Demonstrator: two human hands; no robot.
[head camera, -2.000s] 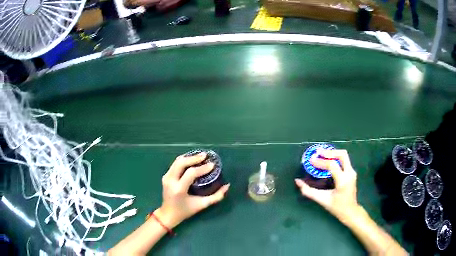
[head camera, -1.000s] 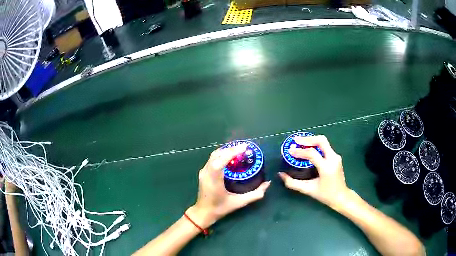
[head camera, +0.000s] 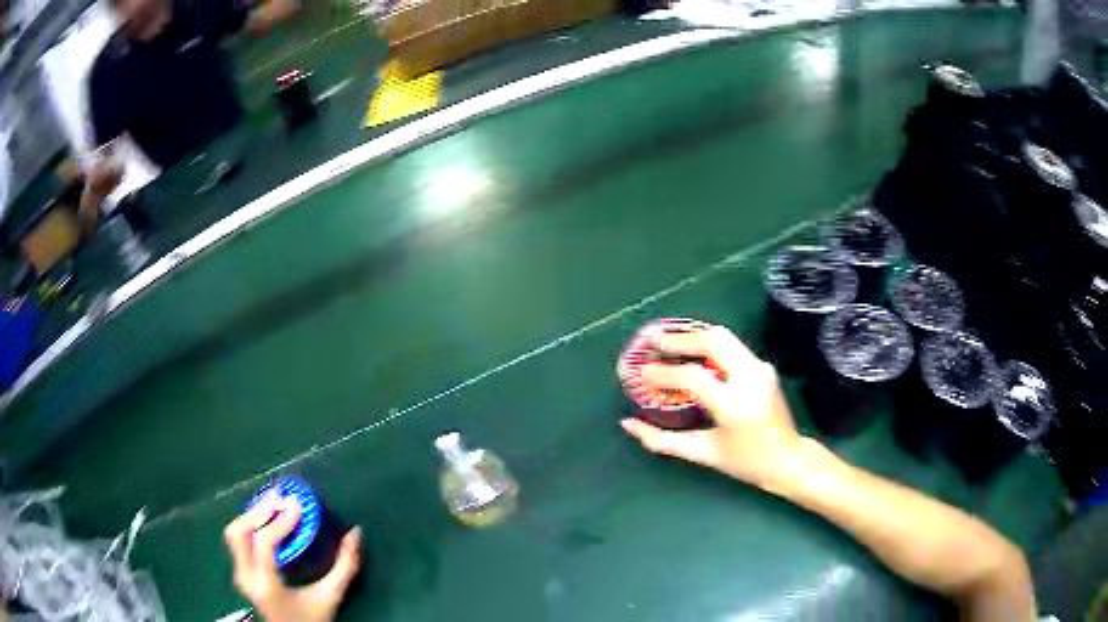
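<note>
My left hand (head camera: 282, 561) is at the lower left, cut off by the bottom edge, around a black LED unit (head camera: 304, 525) whose top glows blue. My right hand (head camera: 736, 413) holds a second LED unit (head camera: 656, 379) with its top glowing red; my fingers lie over that top. Both units stand upright on the green worktop (head camera: 559, 522). A small squat clear bottle (head camera: 478, 488) with a white stem stands between my hands, touching neither.
Several black units with unlit silver-grey tops (head camera: 865, 343) stand grouped at right, beside a large dark mass (head camera: 972, 158). White cables (head camera: 73, 559) lie at lower left. Beyond the raised edge (head camera: 261, 201) are a person (head camera: 170, 91), a yellow perforated piece (head camera: 403, 95) and a brown carton (head camera: 486, 27).
The view has swung right. My hands, close together one second ago, are now far apart, each with its unit. The right unit's top changed from blue to red; the left's red centre no longer shows.
</note>
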